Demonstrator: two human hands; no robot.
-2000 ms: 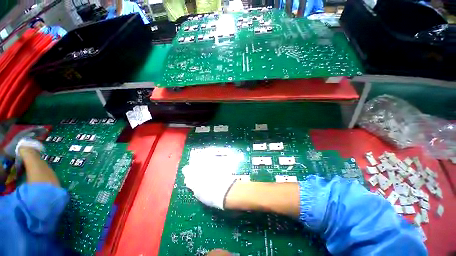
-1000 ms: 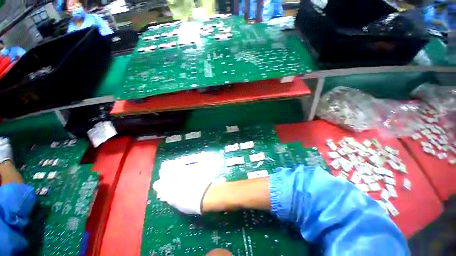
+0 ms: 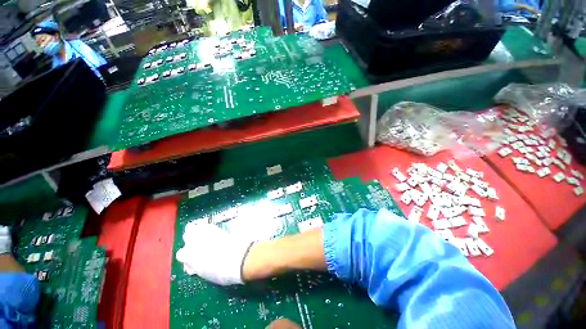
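Note:
A large green circuit board (image 3: 257, 299) lies in front of me with several flat off-white parts (image 3: 308, 202) on its upper half. My right hand (image 3: 213, 254), in a white knit glove, is over the left part of the board, palm down. Its fingertips are washed out by glare, so I cannot tell whether it holds a part. My left hand is not in view. A small blurred skin-toned shape at the bottom edge cannot be made out. Loose off-white parts (image 3: 443, 199) lie in a pile on the red mat (image 3: 514, 247) to the right.
A raised shelf holds another green board (image 3: 238, 90) on red padding (image 3: 238, 136), between black bins (image 3: 411, 48). Clear plastic bags (image 3: 411, 126) and a second pile (image 3: 536, 151) lie at right. A neighbour's gloved hand (image 3: 5, 241) is by the left board (image 3: 64, 276). A person stands far left.
The view has swung right, so the boards and shelf sit further left and the second pile shows. My right hand stays over the board's left part. The neighbour's hand is now cut by the left edge.

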